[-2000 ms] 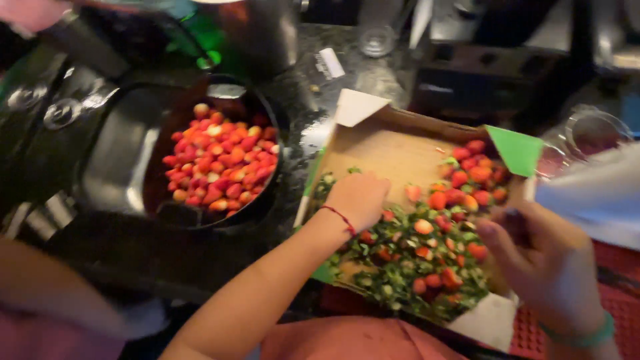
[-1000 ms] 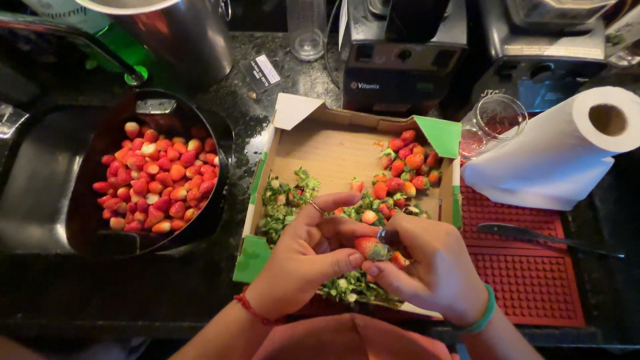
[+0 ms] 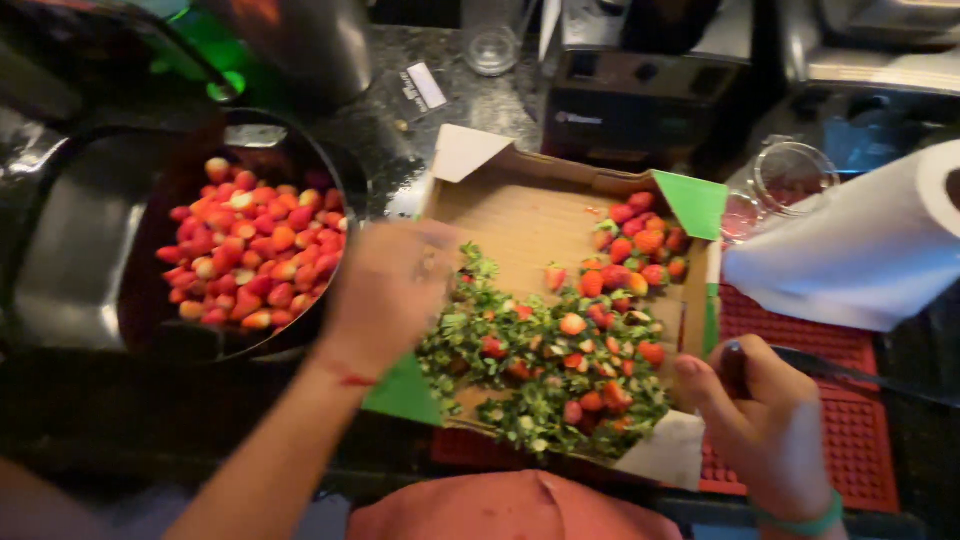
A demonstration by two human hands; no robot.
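My left hand, blurred by motion, is over the left edge of the cardboard box, between it and the dark pot of strawberries; whether it holds anything does not show. Hulled strawberries fill much of the pot. My right hand is at the box's right front corner, its fingers curled around a small dark object that I cannot make out. Inside the box lie green strawberry tops with red bits among them, and whole strawberries at the back right.
A paper towel roll and a glass jar are to the right. A knife rests on a red textured mat. Behind the box is a Vitamix blender base. A metal container and a green bottle stand at the back left.
A second ago both hands were together over the box, holding a strawberry. They have since parted: my left hand moved left toward the pot, my right hand right.
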